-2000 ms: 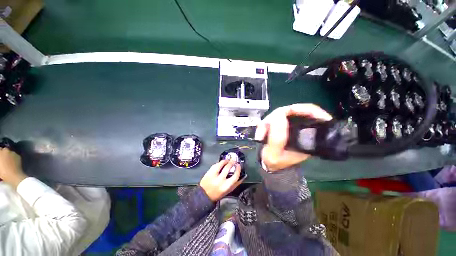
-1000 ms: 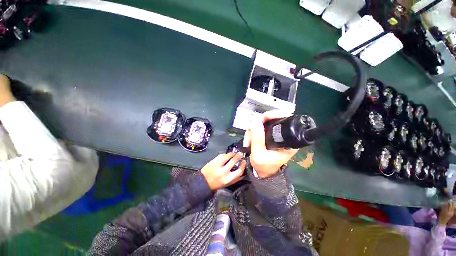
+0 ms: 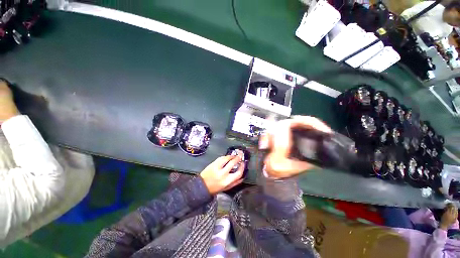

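My left hand [image 3: 222, 174] holds a round black camera housing [image 3: 243, 157] at the bench's front edge, its fingers over the silvery middle. My right hand [image 3: 285, 146] grips the black electric screwdriver [image 3: 325, 147], blurred and roughly level; its bit cannot be made out. It is just in front of the white screw feeder [image 3: 271, 98], whose open top shows a dark drum. Two black housings with silvery boards [image 3: 166, 129] [image 3: 195, 137] lie side by side left of my left hand.
Rows of black housings [image 3: 391, 136] fill the bench's right side. White shells [image 3: 353, 45] lie across the line. A neighbour's sleeve [image 3: 30, 156] is at left, another person's hand [image 3: 448, 215] at lower right. A brown carton [image 3: 353, 237] stands below the bench.
A second ago the screwdriver was over the housing in my left hand. It has since moved back and right, towards the feeder's front. My left hand has stayed on the housing. The view has shifted slightly.
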